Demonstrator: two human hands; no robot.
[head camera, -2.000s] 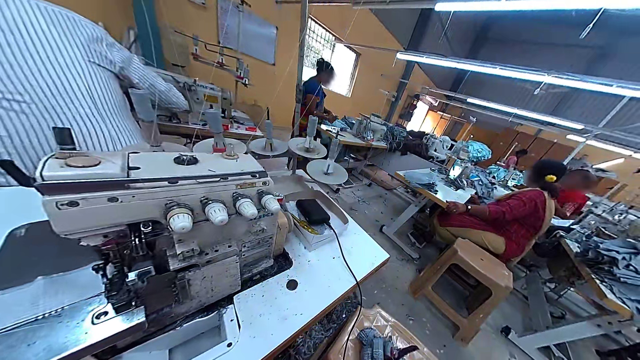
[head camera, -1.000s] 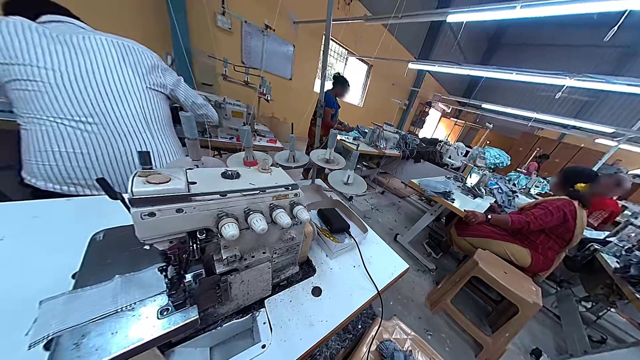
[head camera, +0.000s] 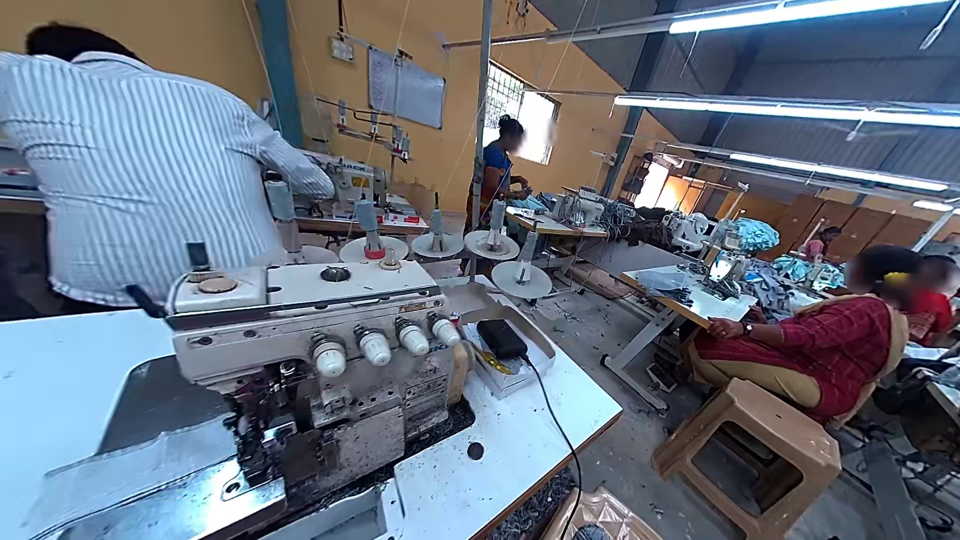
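Observation:
Neither my left hand nor my right hand shows in the head view. An overlock sewing machine (head camera: 322, 330) stands on a white worktable (head camera: 525, 435), with several white tension dials along its front. A strip of light fabric (head camera: 142, 465) lies at the lower left, its right end close to the presser foot area, which is dark with lint. Right of the machine, a black box-shaped device (head camera: 502, 339) with a cable rests on an open white carton (head camera: 517, 375). Behind the machine, several thread cones stand on round holders (head camera: 523, 279).
A person in a striped shirt (head camera: 150, 172) bends over at the left. Another stands by the window. A seated person in red (head camera: 832, 352) is at the right, near a beige plastic stool (head camera: 750, 442). A plastic-lined container (head camera: 600, 517) sits below the table's edge.
The view has shifted left, showing more of the person in the striped shirt and the fabric strip. The person in the striped shirt now leans with the head lower.

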